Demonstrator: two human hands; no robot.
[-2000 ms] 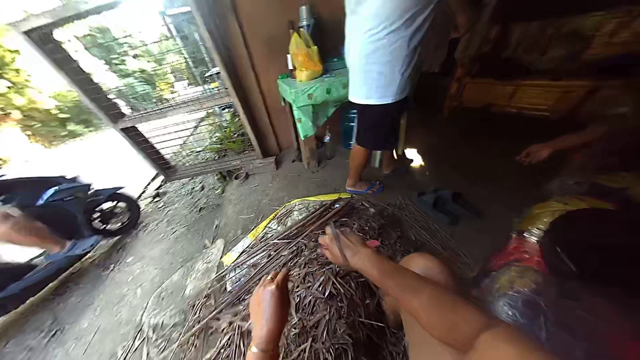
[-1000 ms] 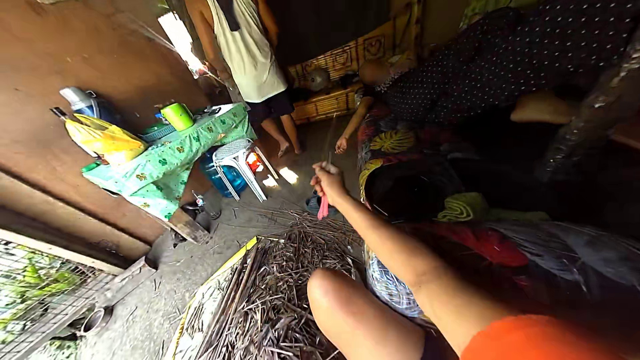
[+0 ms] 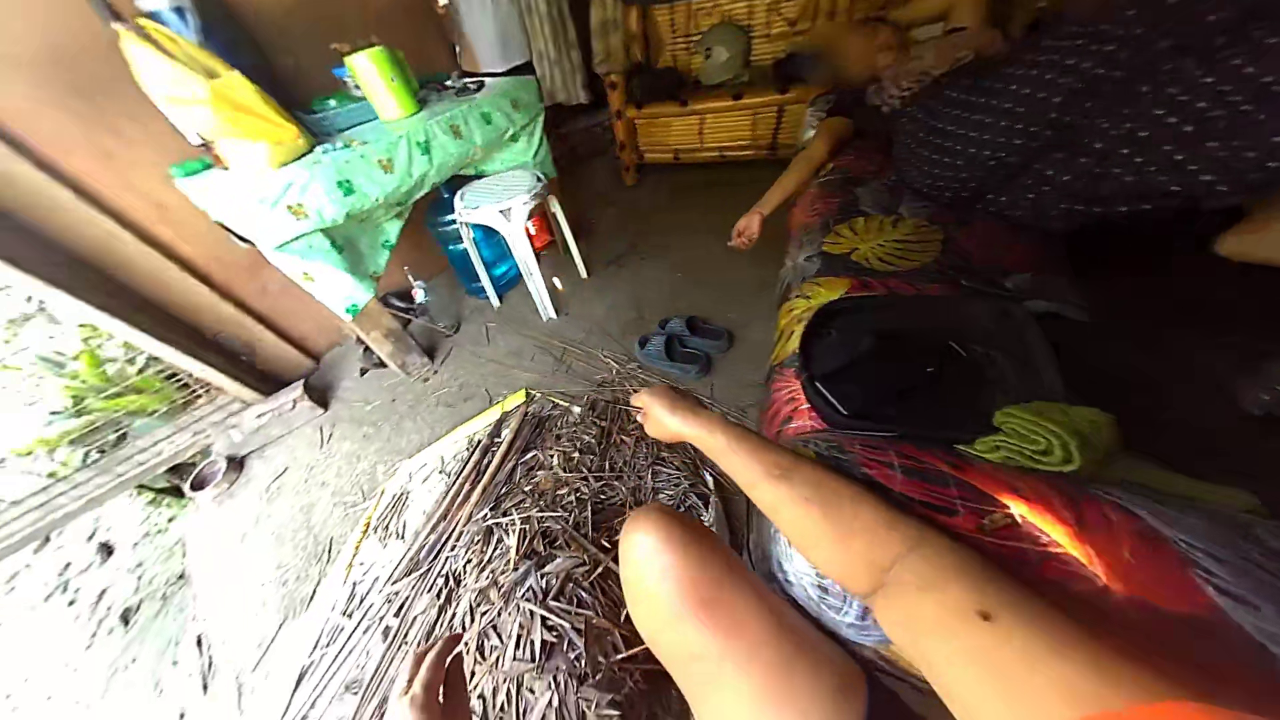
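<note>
A pile of dry brown leaf scraps (image 3: 570, 560) lies on the floor in front of me, with long thin dry stalks (image 3: 440, 520) along its left side. My right hand (image 3: 665, 413) is over the pile's far right edge, its fingers curled; thin strands appear at the fingertips, but whether they are gripped is unclear. My left hand (image 3: 438, 680) is at the bottom edge, low over the pile's left part and partly cut off by the frame. What it holds, if anything, is hidden.
Grey slippers (image 3: 685, 345) lie beyond the pile. A white stool (image 3: 510, 215) stands beside a table with a green cloth (image 3: 400, 160). At right, a black basin (image 3: 930, 365) and a green towel (image 3: 1045, 437) rest on a patterned surface. Another person's hand (image 3: 746, 229) hangs beside it.
The view has swung right. My right hand, raised with a pink thing in it one second ago, is now lower, over the pile. The person standing by the table is out of view.
</note>
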